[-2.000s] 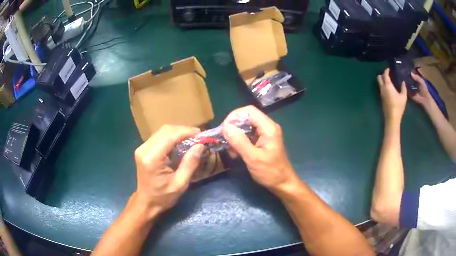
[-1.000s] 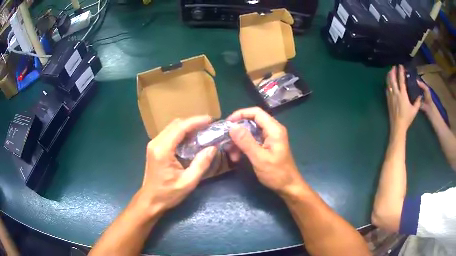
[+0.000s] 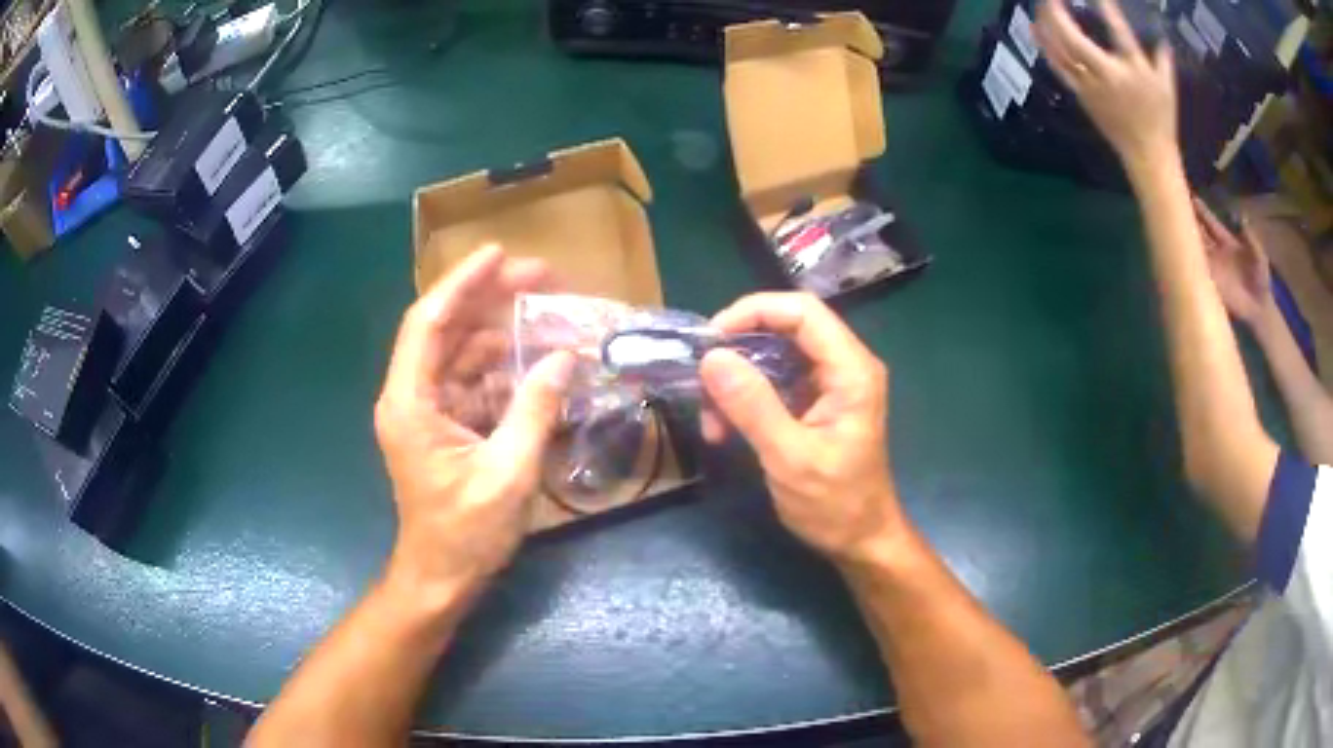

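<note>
A clear crinkly plastic bag [image 3: 643, 351] with a dark part and a white patch inside is held above an open product box. My right hand [image 3: 801, 417] grips the bag's right end between thumb and fingers. My left hand [image 3: 475, 409] holds the bag's left end at the thumb, its fingers spread behind it. The product box [image 3: 621, 512] has its brown lid [image 3: 541, 219] standing up at the back. A thin dark cable loop and a clear bag show in it; my hands hide the rest.
A second open box [image 3: 804, 110] with bagged parts stands behind, to the right. Black cartons [image 3: 154, 307] lie in a slanting pile at left; more stacked cartons [image 3: 1009, 88] stand at right. A large black unit [image 3: 658, 27] is at the back. Another person's hand [image 3: 1118, 81] reaches over the right stack.
The bag is spread wider and turned, so the white patch shows and the red bit does not. My left fingers have opened. The other person's hand has moved up to the right stack.
</note>
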